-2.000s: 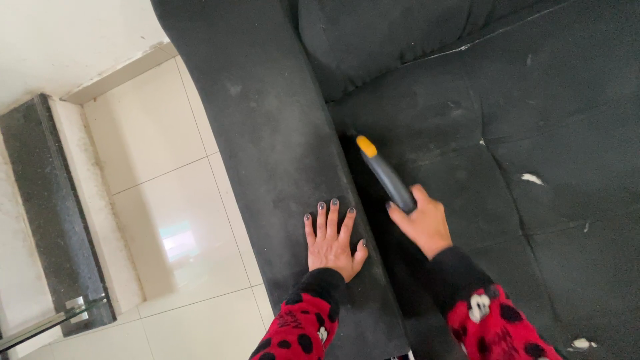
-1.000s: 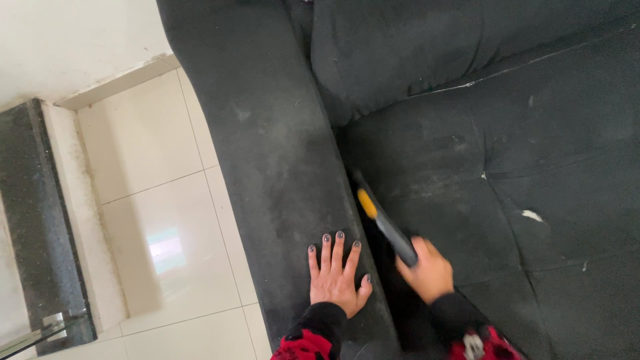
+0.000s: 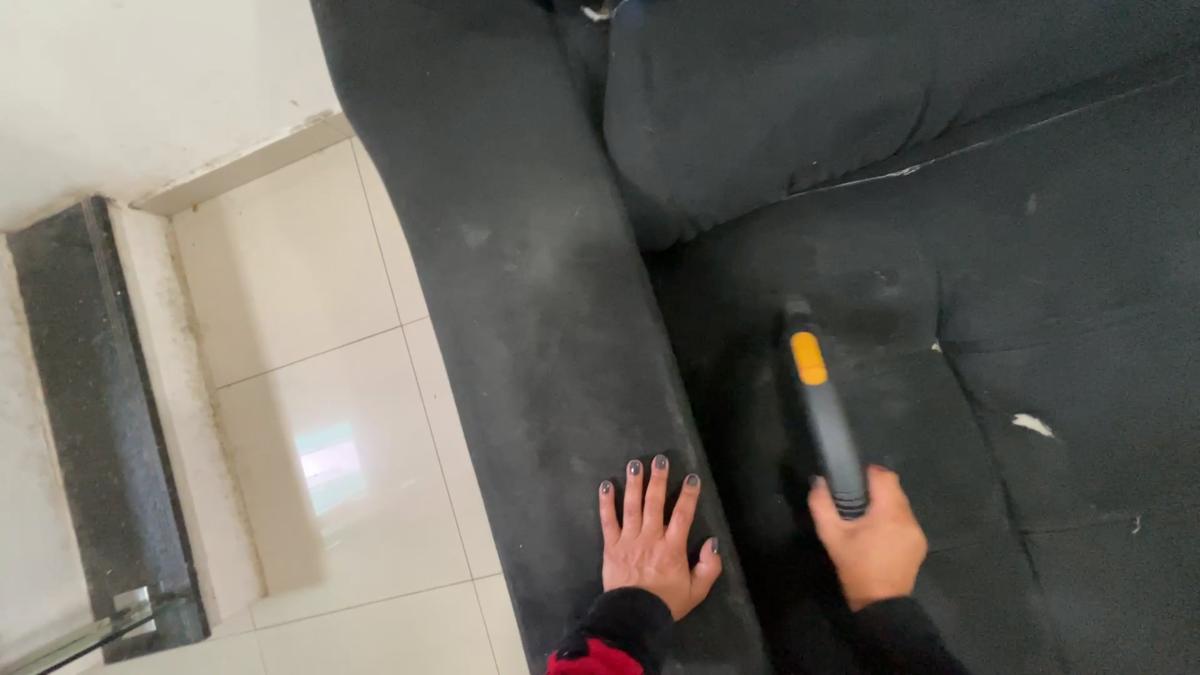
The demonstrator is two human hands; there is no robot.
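Note:
My left hand [image 3: 653, 553] lies flat with spread fingers on the black fabric armrest [image 3: 525, 281] of a sofa, holding nothing. To its right, my right hand [image 3: 877, 544] grips the lower end of a grey and black handheld tool with a yellow part [image 3: 830, 412], perhaps a vacuum nozzle or handle; its kind is not clear. The tool's far end is blurred and points up and away over the sofa seat [image 3: 881, 403]. Whether that end touches the fabric cannot be told.
A black back cushion [image 3: 750, 103] is at the top. The seat has seams and a pale torn spot [image 3: 1033, 425]. Left of the armrest are glossy floor tiles [image 3: 300, 356], a white wall [image 3: 159, 75], a dark stone ledge [image 3: 98, 412] and a glass edge [image 3: 94, 637].
My right hand has moved the tool away from the gap beside the armrest, rightward over the seat. My left hand stays flat on the armrest.

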